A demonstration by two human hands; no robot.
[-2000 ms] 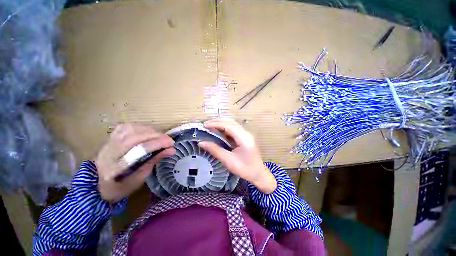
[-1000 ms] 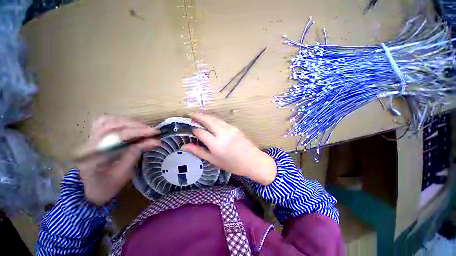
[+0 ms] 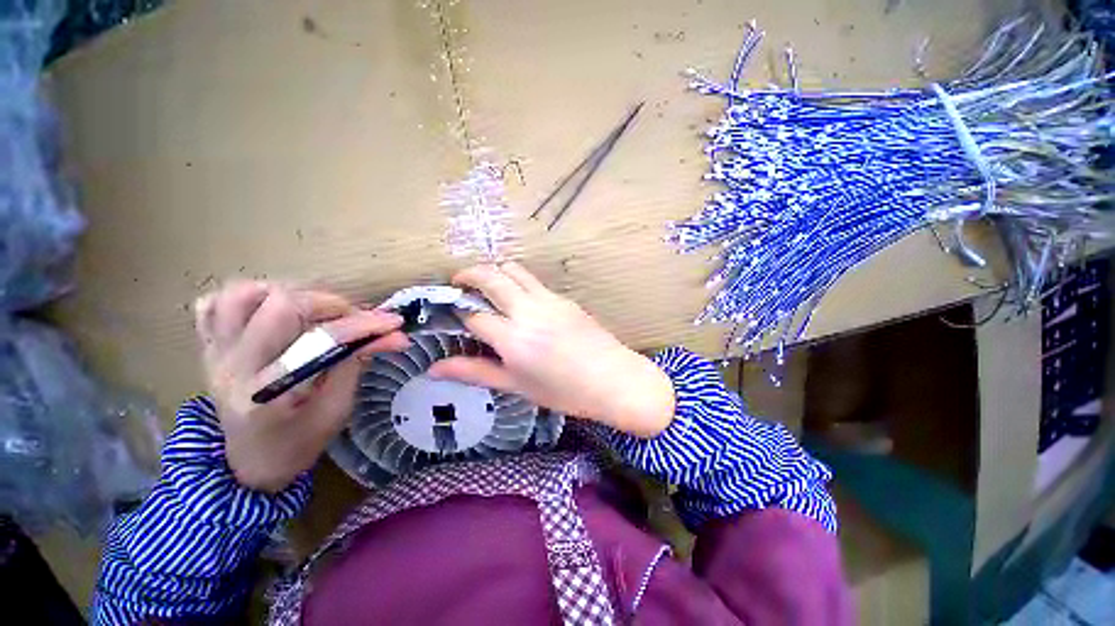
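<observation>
A round grey housing with curved vanes rests against the front of my apron at the bench edge. Its pale centre disc has a dark square. My left hand, with a white wrap on one finger, holds dark tweezers like a pen, tips at the housing's upper rim. My right hand grips the housing's upper right, fingers on the rim and thumb over the vanes. I cannot tell whether a wire is between its fingers.
Spare tweezers lie open on the tan bench, right of small pinkish-white pieces. A tied bundle of blue-and-white wires lies at right. Crumpled clear plastic bags are at left. Dark rows of parts show at lower right.
The view has shifted, so the bench things sit higher and further left. The tweezers, blurred a second ago, are now sharp at the rim. Both hands remain at the housing.
</observation>
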